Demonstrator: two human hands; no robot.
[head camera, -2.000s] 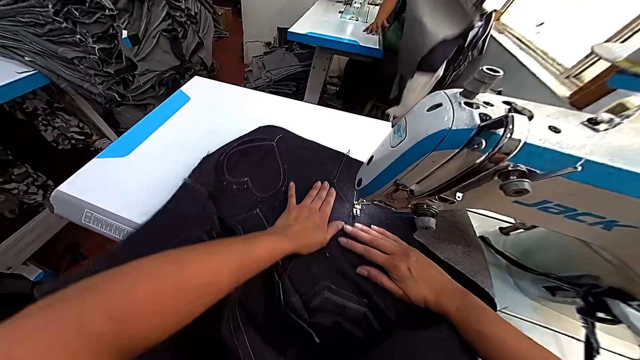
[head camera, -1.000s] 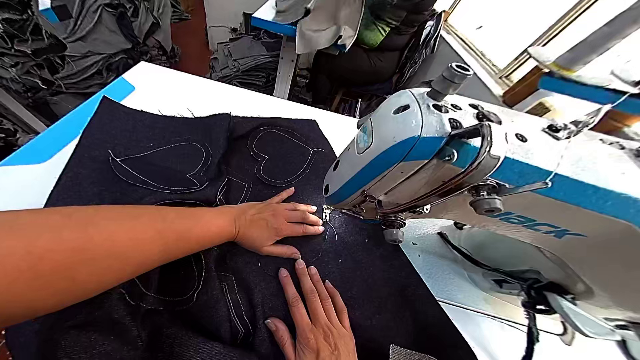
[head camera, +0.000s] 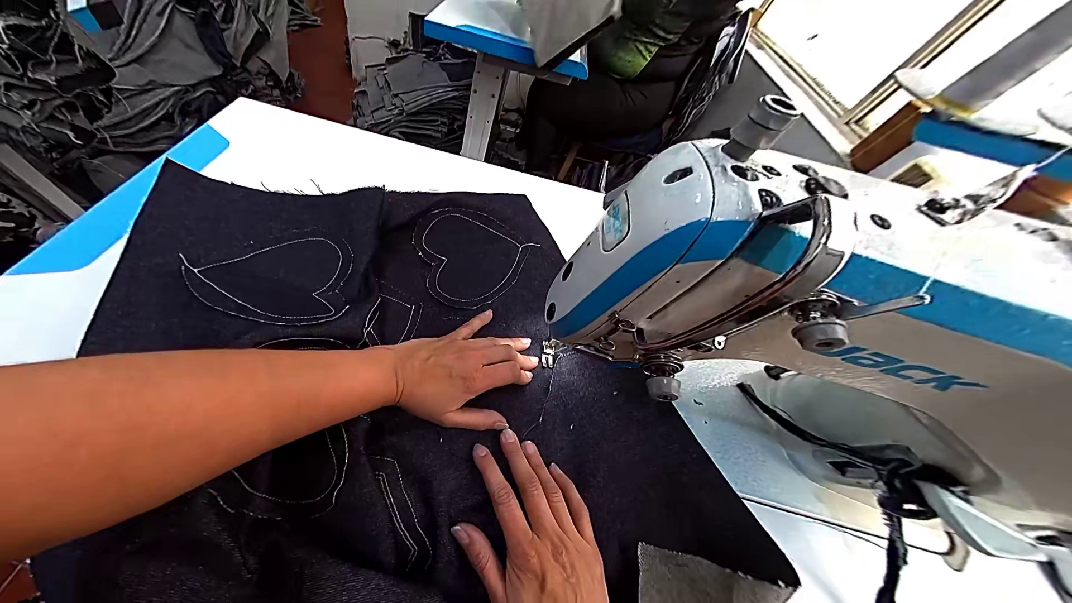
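Note:
Dark denim fabric (head camera: 620, 452) lies spread beneath a white and blue Jack sewing machine (head camera: 720, 243). Light stitching on it outlines hearts and narrow shapes. My left hand (head camera: 461, 373) rests flat on the denim, fingertips just left of the presser foot (head camera: 548, 353). Below it, my right hand (head camera: 536, 519) presses on the same cloth with its fingers spread, thumb out to the left. A line of stitching curves down from the presser foot toward the right fingertips. Neither hand grips anything. A corner at the bottom right is folded over, showing the grey reverse side.
The white worktable (head camera: 318, 146) has a blue edge strip. Beyond it are heaped grey garments (head camera: 193, 92), a stack of folded cloth (head camera: 419, 96) and another table (head camera: 494, 42). A seated person (head camera: 620, 92) is beside that table. Black cord hangs at the machine's right.
Since two seconds ago, the denim has been turned and spread out, showing more stitched shapes. My right hand has moved from beside the presser foot to nearer me. The view has shifted.

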